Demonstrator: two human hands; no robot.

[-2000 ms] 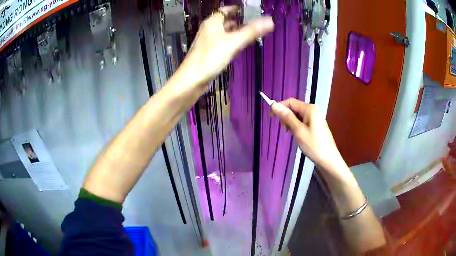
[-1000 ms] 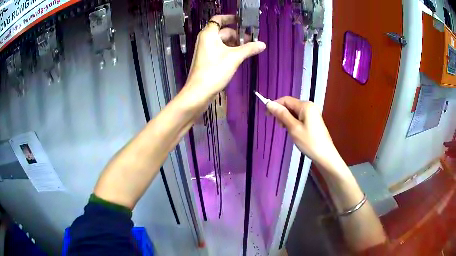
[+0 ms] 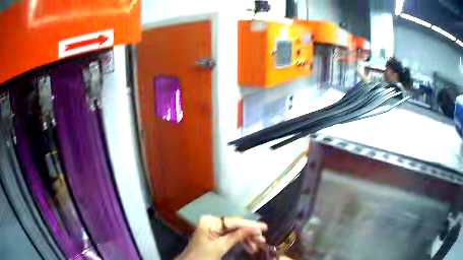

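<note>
A fanned bundle of long black straps (image 3: 304,119) lies on the white machine top (image 3: 401,127), with its near ends sticking out past the left edge. My left hand (image 3: 223,238), with a ring on one finger, is at the bottom centre, below the straps and apart from them. Its fingers are bent and blurred. My right hand (image 3: 276,250) shows only as a blurred part at the bottom edge, close to the left fingertips. Whether either hand holds anything cannot be told, and the thin pale tool cannot be made out.
Hanging clips (image 3: 93,85) hang before the purple-lit dryer opening (image 3: 76,137) at left. An orange door (image 3: 190,137) and a grey step-like block (image 3: 216,208) stand beyond my hands. An orange control box (image 3: 274,53) is on the wall. A person (image 3: 393,76) is behind the machine.
The view has swung right, from the dryer to the machine. My hands have dropped from the clip and hanging strap to the bottom edge, close together. The strap bundle has come into view.
</note>
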